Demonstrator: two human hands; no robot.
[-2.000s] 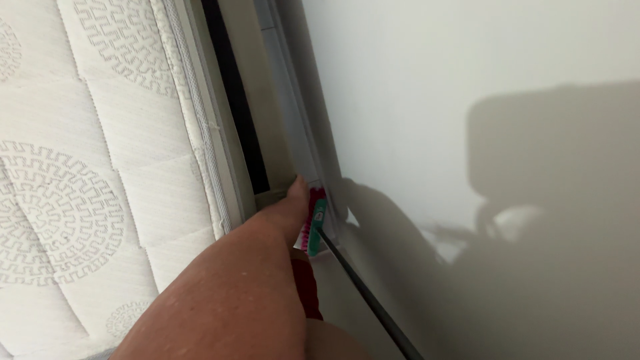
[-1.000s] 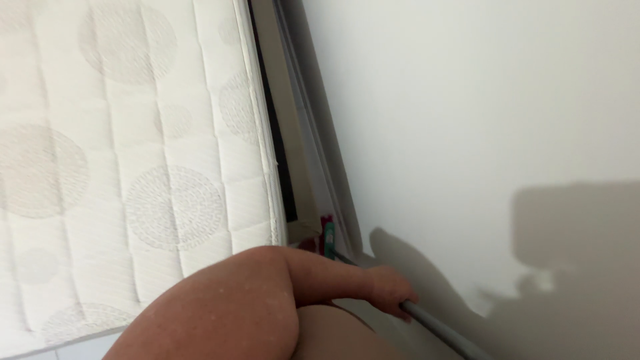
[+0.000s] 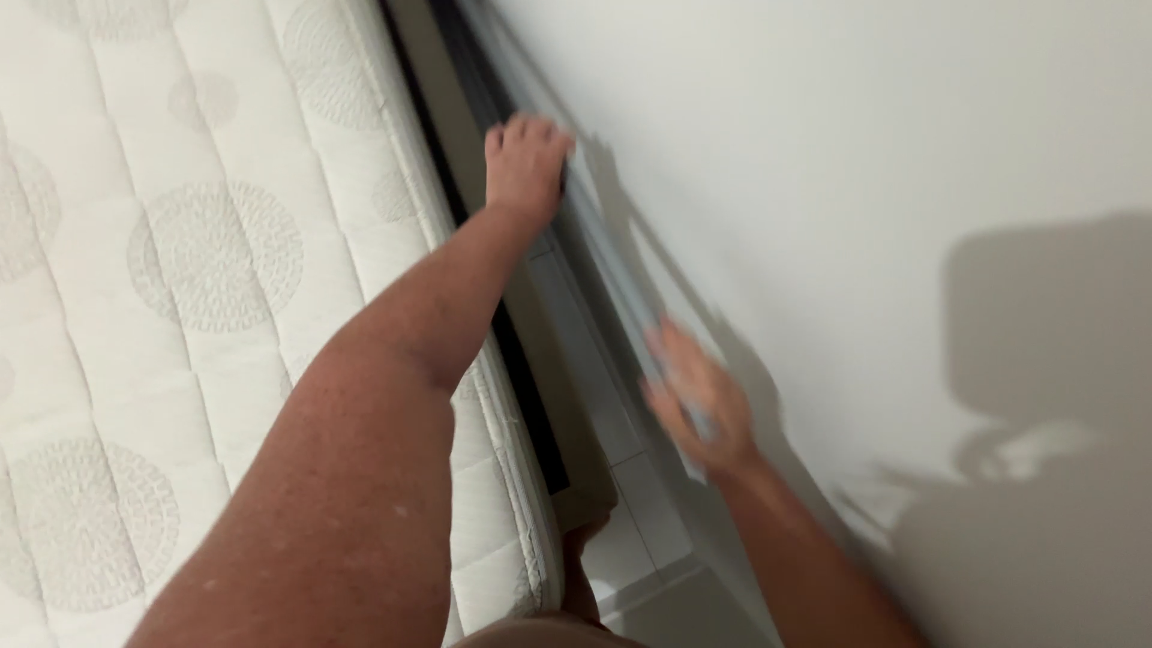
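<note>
A long grey pole (image 3: 601,238) slants through the gap between the bed and the white wall. Farther along it, my left hand (image 3: 529,166) has its fingers curled over the pole. My right hand (image 3: 697,391), blurred, is at the nearer part of the pole, with thumb and fingers around it. The far end of the pole is not clear.
A white quilted mattress (image 3: 207,256) lies on a beige bed base (image 3: 576,459) at the left. The white wall (image 3: 810,135) rises at the right, with shadows on it. Between them runs a narrow strip of tiled floor (image 3: 643,504).
My left hand has moved forward along the gap, and my right hand has come into view on the pole. The red and green item seen earlier near the floor no longer shows.
</note>
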